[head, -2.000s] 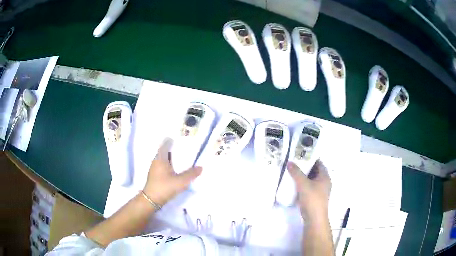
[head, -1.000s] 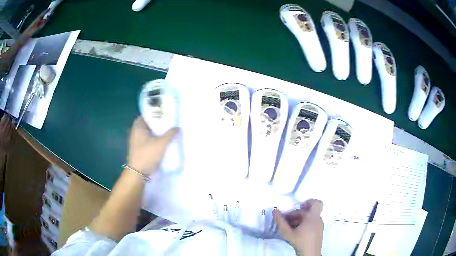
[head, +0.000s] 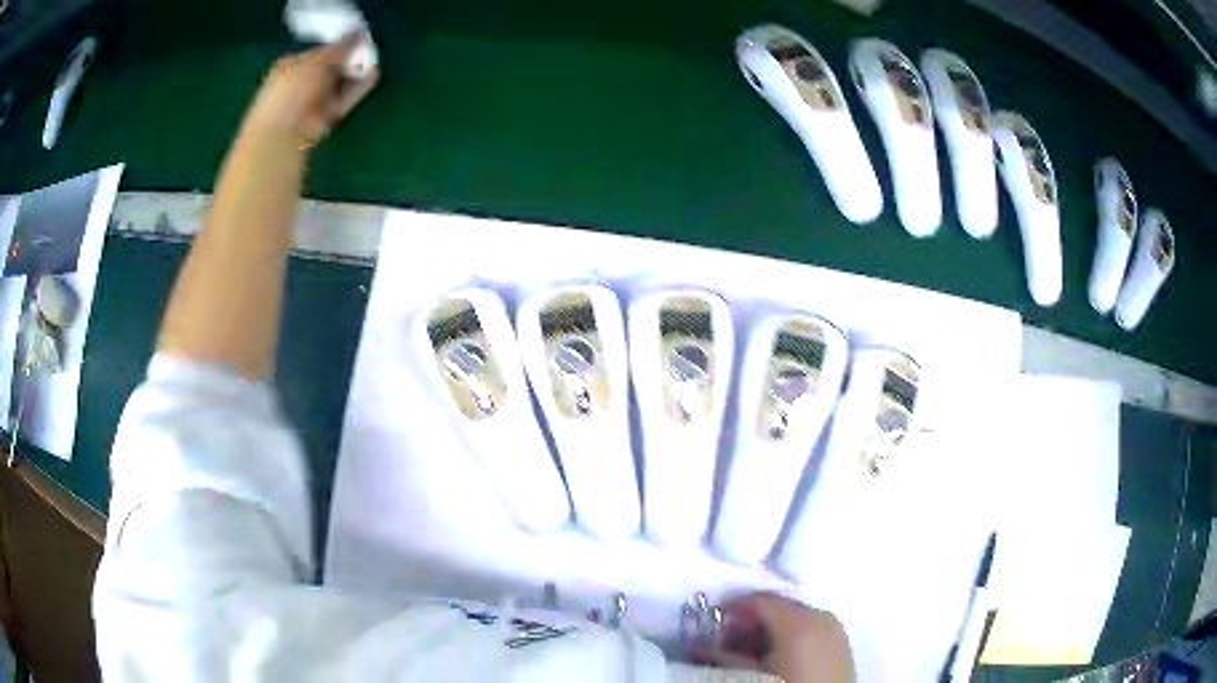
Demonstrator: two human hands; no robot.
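Several white handheld devices (head: 687, 400) lie fanned side by side on the white work sheet (head: 447, 254), heads away from me, each with a shiny panel, dark display and round button. My left hand (head: 310, 91) is stretched out over the green belt at the upper left. Its fingers are closed on a blurred white device (head: 324, 19), cut by the top edge. My right hand (head: 794, 643) is at the bottom edge beside small metallic lead plugs (head: 701, 614). Its fingertips are blurred and partly hidden, so I cannot tell if they hold a lead.
More white devices (head: 954, 147) lie on the green belt (head: 561, 120) at the upper right, and one at the far upper left. A pen (head: 985, 567) and papers (head: 1068, 454) lie at right. A printed sheet (head: 60, 267) with a small white object is at the left edge.
My left hand has put its device down at the left end of the row and moved up over the belt to another. My right hand has moved slightly down beside the plugs.
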